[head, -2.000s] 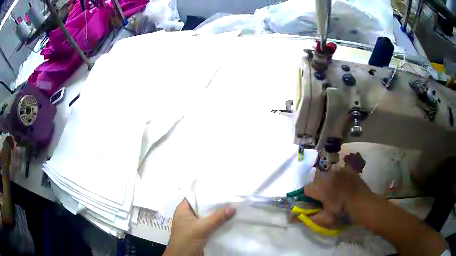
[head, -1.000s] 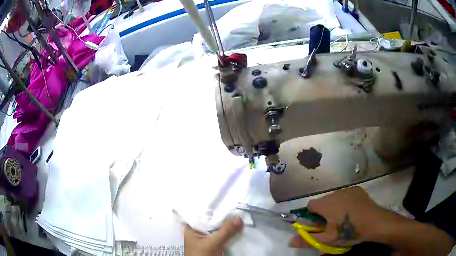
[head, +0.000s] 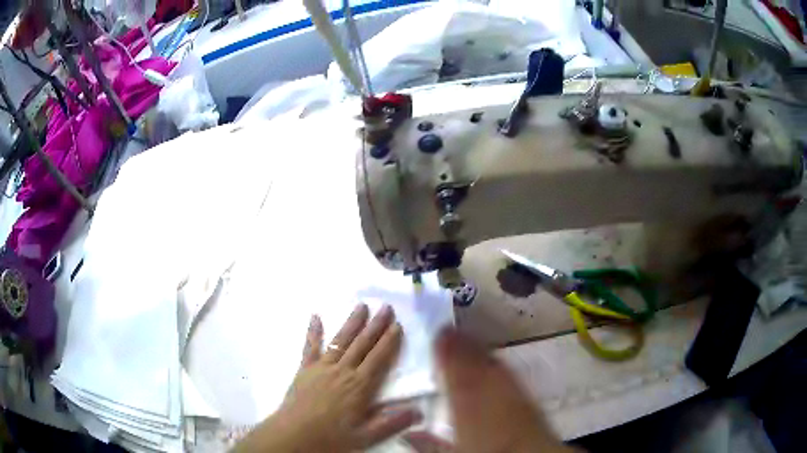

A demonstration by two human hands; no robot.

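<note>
A white fabric panel (head: 411,332) lies under the needle area of the cream sewing machine (head: 566,177). My left hand (head: 341,385) rests flat on the white fabric with its fingers spread, a ring on one finger. My right hand (head: 482,389) is blurred, at the fabric's right edge near the front; whether it pinches the fabric cannot be told. The scissors (head: 566,285), with one green and one yellow handle loop, lie on the machine bed under the arm, out of my hands.
A layered pile of white panels (head: 124,372) lies at the left. A flat black thing (head: 724,329) lies right of the scissors. Magenta fabric (head: 75,150) is heaped at the far left. A dark thread spool (head: 544,72) stands behind the machine arm. White plastic lies behind.
The scissors have left my right hand and now lie on the machine bed. My right hand has moved left to the fabric. My left hand has opened flat on it. The view has shifted.
</note>
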